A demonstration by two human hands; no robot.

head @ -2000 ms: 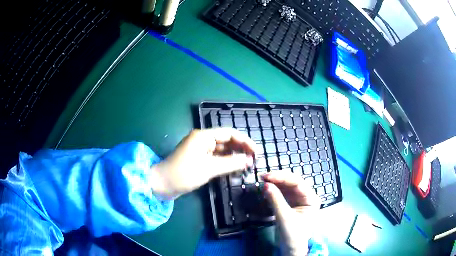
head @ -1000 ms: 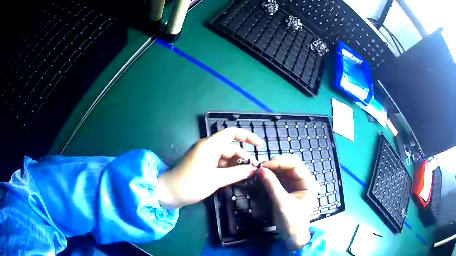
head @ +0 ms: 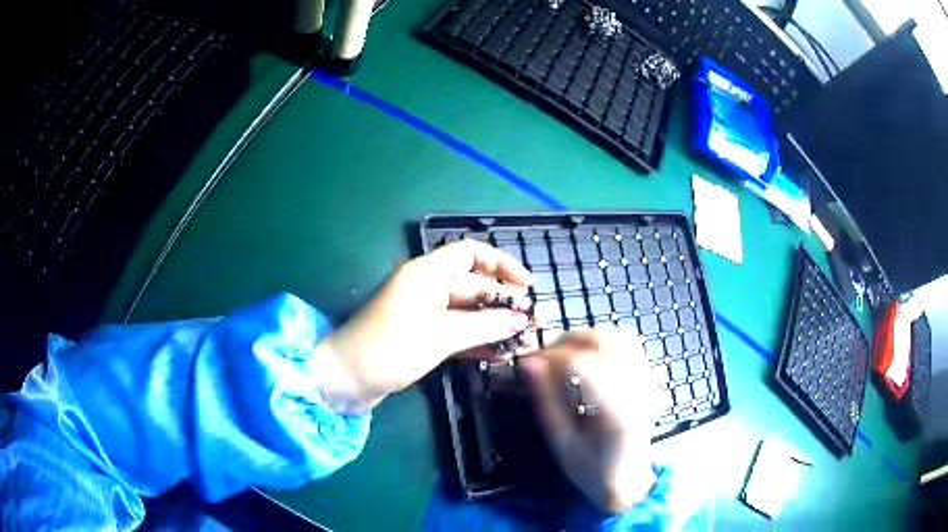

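My left hand (head: 405,322) is over the left part of the black working tray (head: 702,312), its fingers curled around several small dark, silvery metal parts (head: 503,302) that show between thumb and fingers. My right hand (head: 590,410) is blurred, close to the left fingertips, over the tray's lower middle; whether it holds a part I cannot tell. The tray has a grid of rounded-square pockets. My hands hide its lower left pockets. Both sleeves are shiny blue.
The far black tray (head: 541,78) carries silvery piles (head: 659,70). A blue bin (head: 736,120), a white card (head: 717,218), a smaller black tray (head: 824,353), a red box (head: 892,348) and a pale pad (head: 773,478) are on the right. Pale tubes (head: 350,29) stand at back left.
The left hand's curled fingers show more of the parts. The right fingertips have moved from touching the left thumb to slightly below it, and the right hand is blurred. The view has shifted slightly.
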